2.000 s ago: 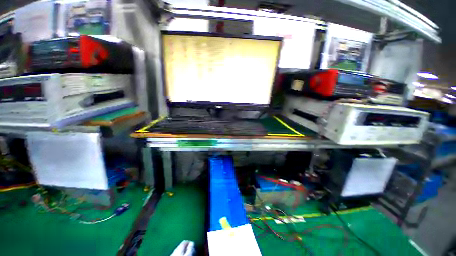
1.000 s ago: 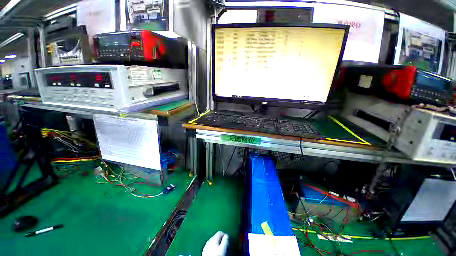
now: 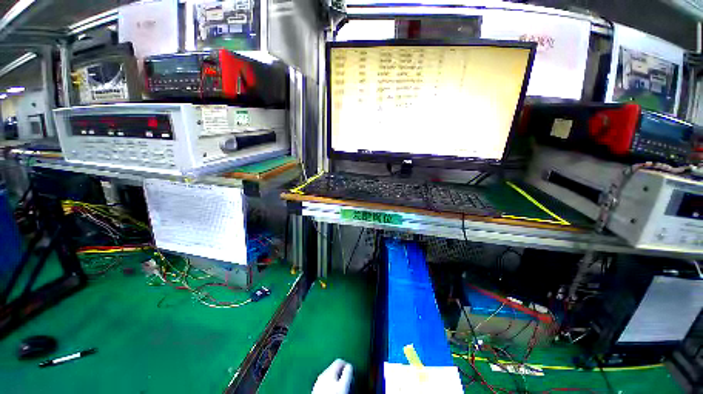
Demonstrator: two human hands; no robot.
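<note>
A long blue module [image 3: 414, 308] lies on the green mat, its far end under the shelf. A white label or sheet [image 3: 420, 380] and a yellow strip [image 3: 415, 358] lie on its near end. My left hand [image 3: 334, 378], in a white glove, shows at the bottom edge just left of the module. Most of it is cut off, so whether it is open or holds anything cannot be told. It shows a small gap to the module. My right hand is not in view.
A lit monitor [image 3: 429, 104] and black keyboard [image 3: 401, 191] stand on the shelf. White meters [image 3: 123, 138] flank them. Tangled leads [image 3: 493, 358] lie right of the module. A mouse [image 3: 37, 347] and pen [image 3: 68, 357] lie at left; a dark gap [image 3: 270, 338] splits the benches.
The view has turned left since the oldest frame, bringing the left bench's mouse and pen into sight. Over the last second almost nothing has moved; my left hand stays beside the module.
</note>
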